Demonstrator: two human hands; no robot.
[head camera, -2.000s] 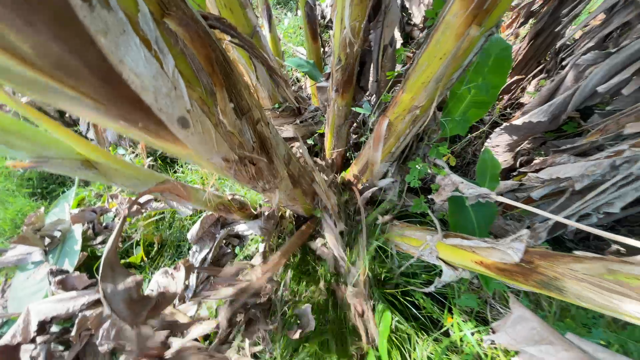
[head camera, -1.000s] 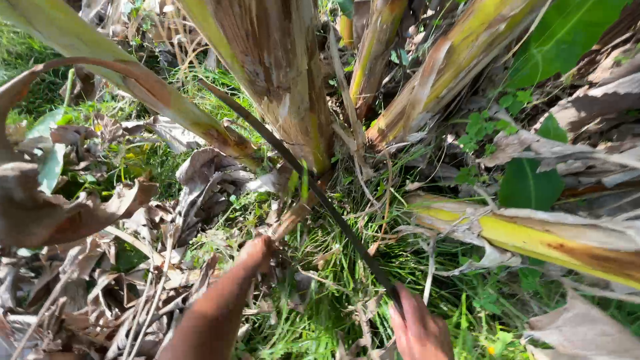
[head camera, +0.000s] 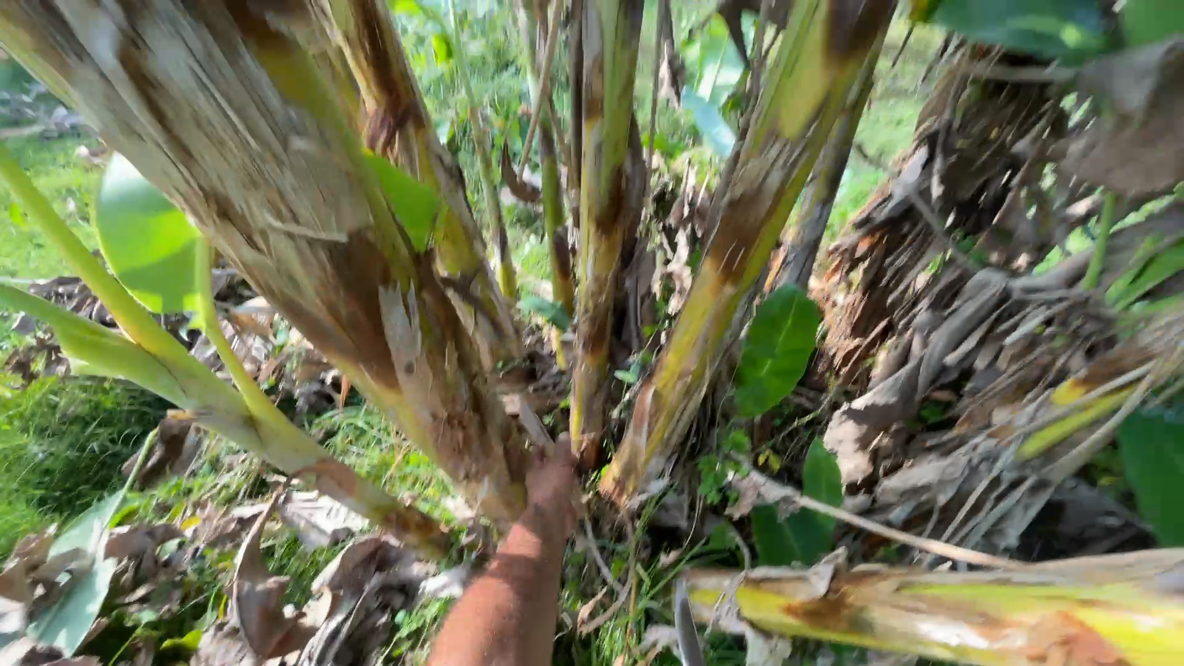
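My left hand reaches in at the base of a clump of banana-like stems, between the thick leaning stem wrapped in dry sheath and the upright stem. A dry strip of sheath shows beside its fingers; blur hides whether they are closed on it. To the right of the hand another yellow-green stem slants up. Part of a machete blade shows at the bottom edge, beside the cut end of a lying stem. My right hand is out of view.
A thick yellow-brown stem lies across the lower right. A green forked stalk leans at the left. Dry leaves cover the ground in front, and heaped dead leaves stand at the right beside a brown shaggy trunk.
My left hand has moved forward into the base of the clump. The blade, held across the stems in my right hand a second ago, is now low at the bottom edge. The view has tilted up.
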